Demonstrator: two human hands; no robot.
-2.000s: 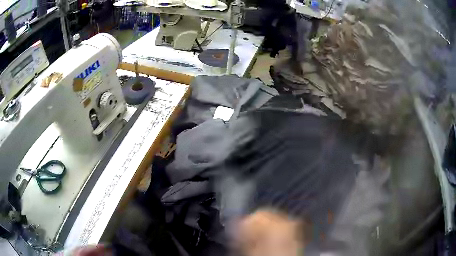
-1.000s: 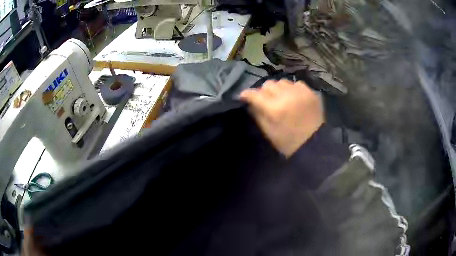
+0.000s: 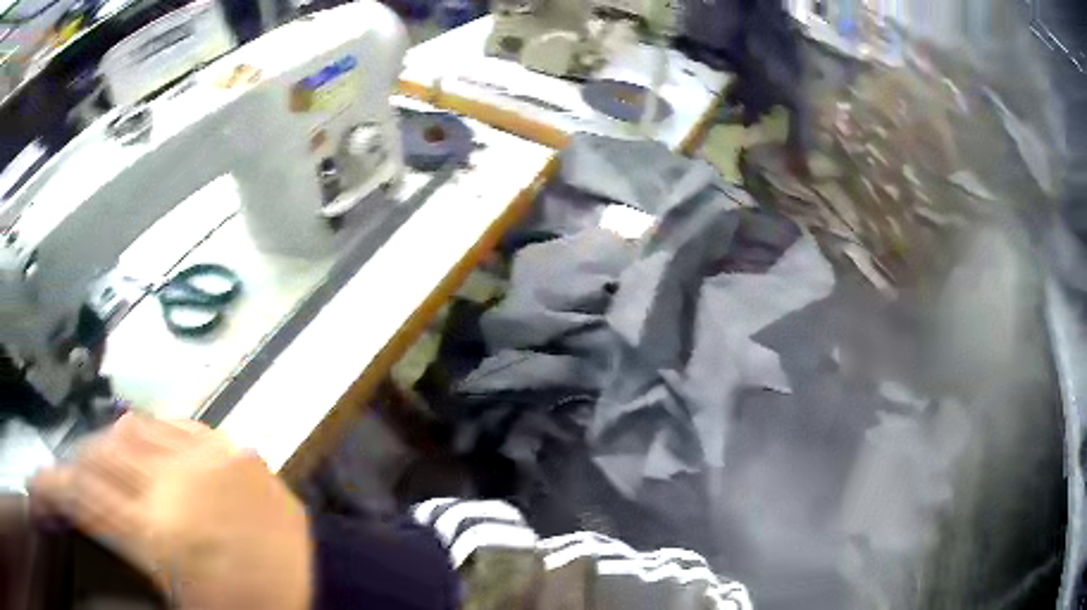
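Note:
My right hand (image 3: 191,512) is at the lower left, blurred, by the front end of the white sewing machine (image 3: 280,179). Its dark sleeve comes in from the lower right. Dark cloth (image 3: 72,572) shows under and beside it at the bottom left corner; whether the fingers grip it cannot be told. My left hand is not in view. The presser foot area is blurred and partly hidden. Green-blue scissors (image 3: 197,298) lie on the machine bed.
Grey cut pieces (image 3: 644,322) lie heaped right of the table's wooden edge (image 3: 411,346). A dark round spool (image 3: 435,141) stands behind the machine head. A second machine (image 3: 542,36) is at the back. White-edged trim (image 3: 572,548) crosses the bottom.
My right hand has moved from the cloth's upper edge at centre to the lower left. The raised dark panel has left the centre, uncovering the grey heap. The view has shifted; my left hand has left it.

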